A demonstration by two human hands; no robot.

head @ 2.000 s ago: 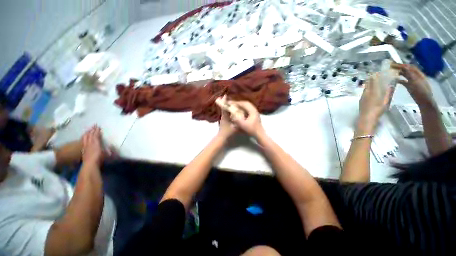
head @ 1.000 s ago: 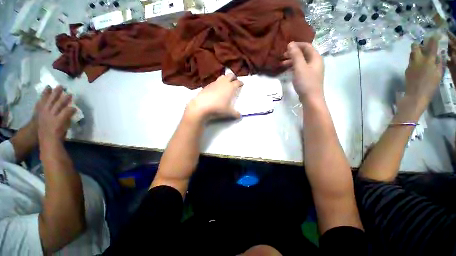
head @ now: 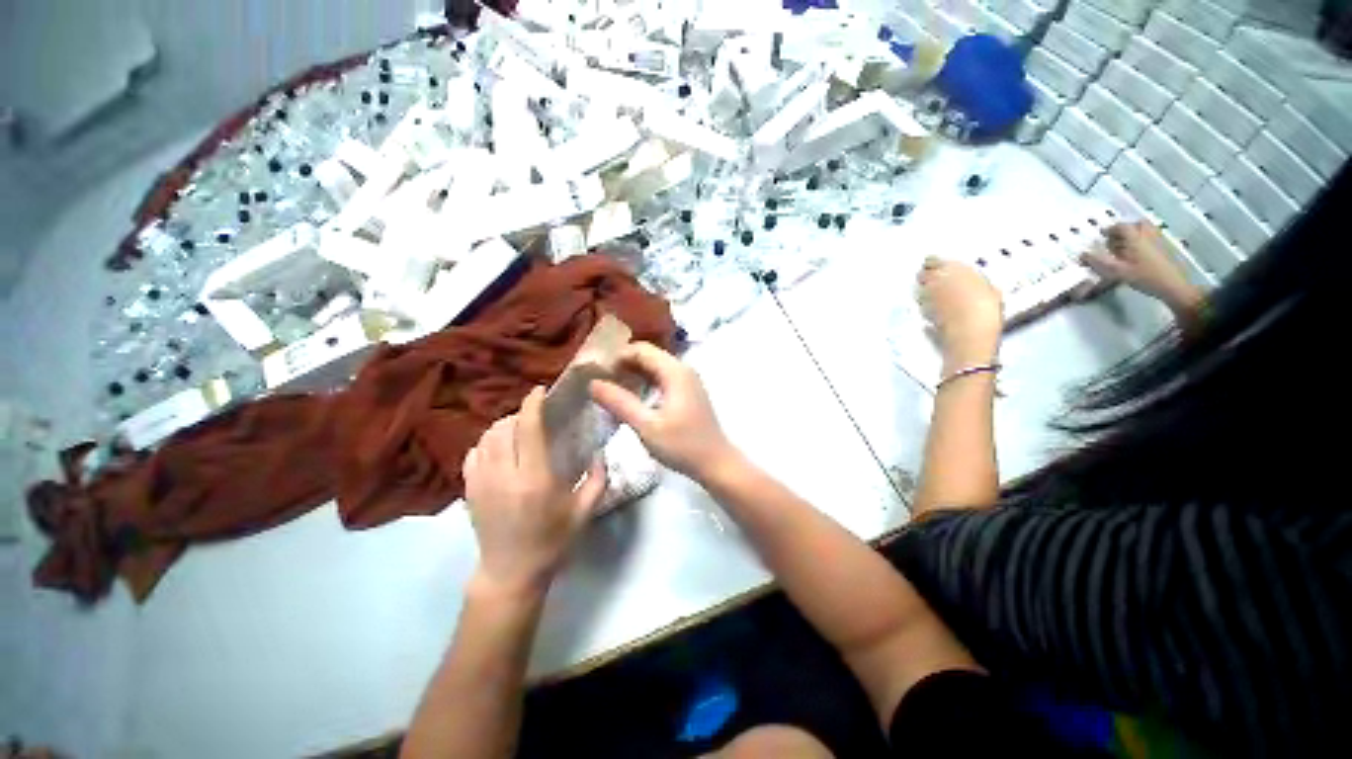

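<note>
A small flat box or carton (head: pixel 575 420), greyish white with a brown end, stands tilted between my hands above the white table. My left hand (head: pixel 519 482) holds it from the left and below. My right hand (head: pixel 664 411) has its fingers at its upper right side. White pieces (head: pixel 630 472) lie on the table just behind and under my hands. Whether the box is open or flat is hard to tell. A crumpled rust-brown cloth (head: pixel 430 400) lies right beyond my left hand.
A heap of white boxes (head: pixel 527 163) and small dark-topped bottles (head: pixel 749 223) lies beyond the cloth. Blue cloth (head: pixel 985 83) is at the back right. Rows of white boxes (head: pixel 1171 111) stand far right. A striped-sleeved person (head: pixel 961 304) works close on my right. The table edge (head: pixel 653 638) is below my arms.
The view has swung right. My hands came together and the box is now raised and tilted between them; a second ago white pieces lay under my left hand and my right hand was apart.
</note>
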